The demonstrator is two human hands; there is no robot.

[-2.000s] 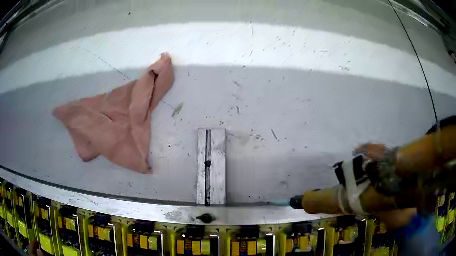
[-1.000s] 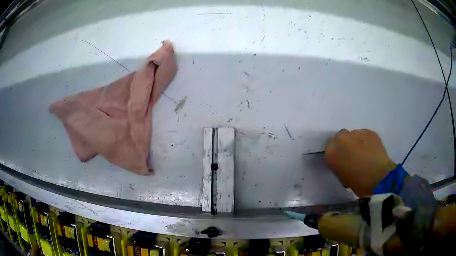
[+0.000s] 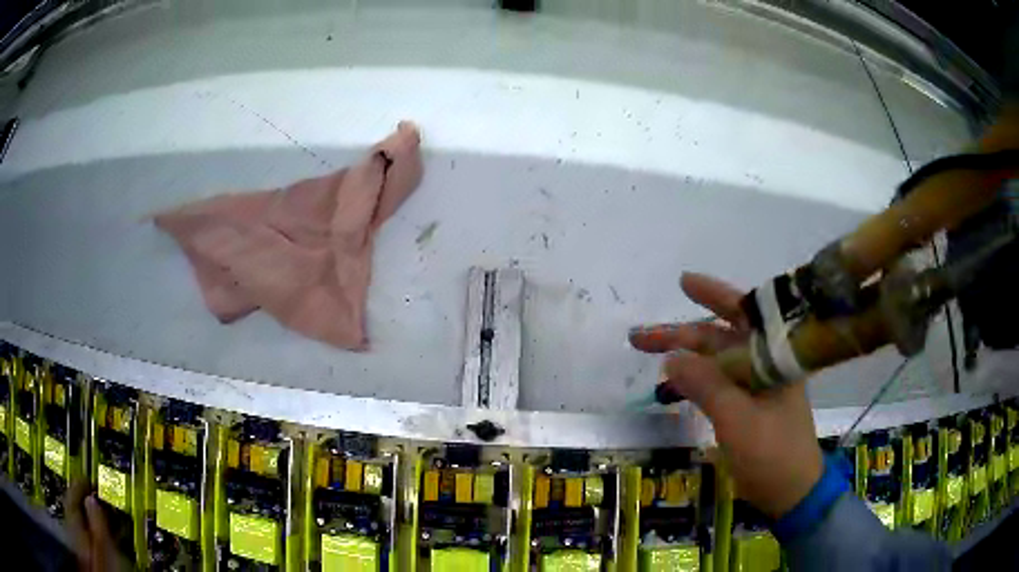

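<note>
The glue gun (image 3: pixel 810 330), a thick brown barrel with white tape, slants in from the upper right. Its dark, pale-blue-tipped nozzle (image 3: pixel 657 396) is over the rail. My right hand (image 3: pixel 751 408), with a blue wristband, has fingers spread around the front of the barrel; whether they grip it is unclear. Below lies a long row of power supply boards (image 3: pixel 346 508) with yellow transformers and yellow-green dividers. At the lower left edge, a dark, cut-off hand, seemingly my left hand (image 3: pixel 92 531), is over the boards; what it holds cannot be made out.
A crumpled pink cloth (image 3: pixel 296 240) lies on the pale worktop (image 3: pixel 581 201), left of centre. A slotted metal bracket (image 3: pixel 493 335) stands square to the long metal rail (image 3: pixel 380 418). Thin dark cords hang at the right. A small black object is at the top edge.
My right hand, a fist with a thin dark item one second ago, now has spread fingers around the gun's front. The gun has moved up. The view has shifted and shows more boards.
</note>
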